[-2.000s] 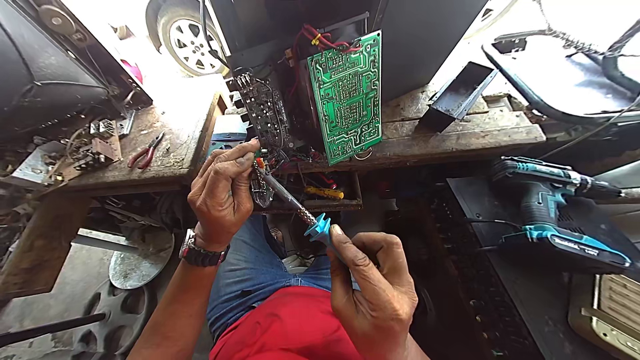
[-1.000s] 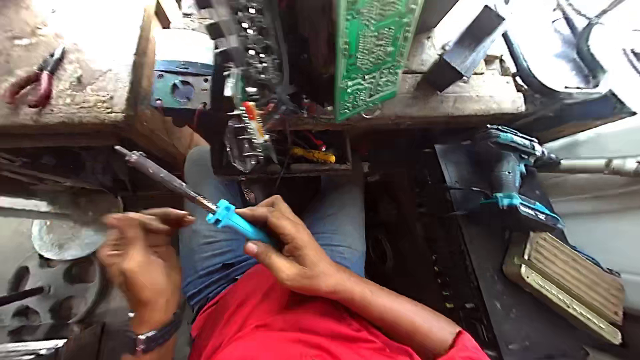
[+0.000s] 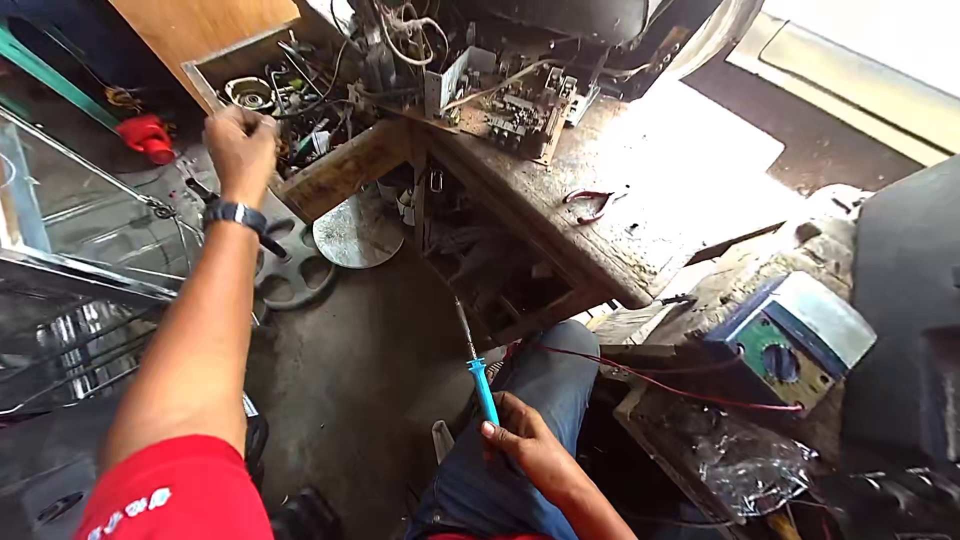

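My right hand [image 3: 525,439] grips the blue handle of a soldering iron [image 3: 484,394] over my right thigh, its metal tip pointing up and away. My left arm reaches forward, and my left hand [image 3: 241,146], with a watch on the wrist, is at the near edge of an open wooden drawer [image 3: 337,176] full of wires and small parts. The fingers are bent; whether they hold anything cannot be made out. A round metal coil-like part [image 3: 250,94] lies in the drawer just beyond them.
A circuit board with components [image 3: 517,116] and red-handled pliers [image 3: 589,206] lie on the wooden bench [image 3: 525,180]. An analog multimeter [image 3: 787,352] with red leads is at the right, near a clear plastic bag [image 3: 750,465]. A round metal disc [image 3: 358,232] is below the drawer.
The view has swung far to the left. My left hand has gone from beside the circuit boards out to the drawer. My right hand still holds the soldering iron.
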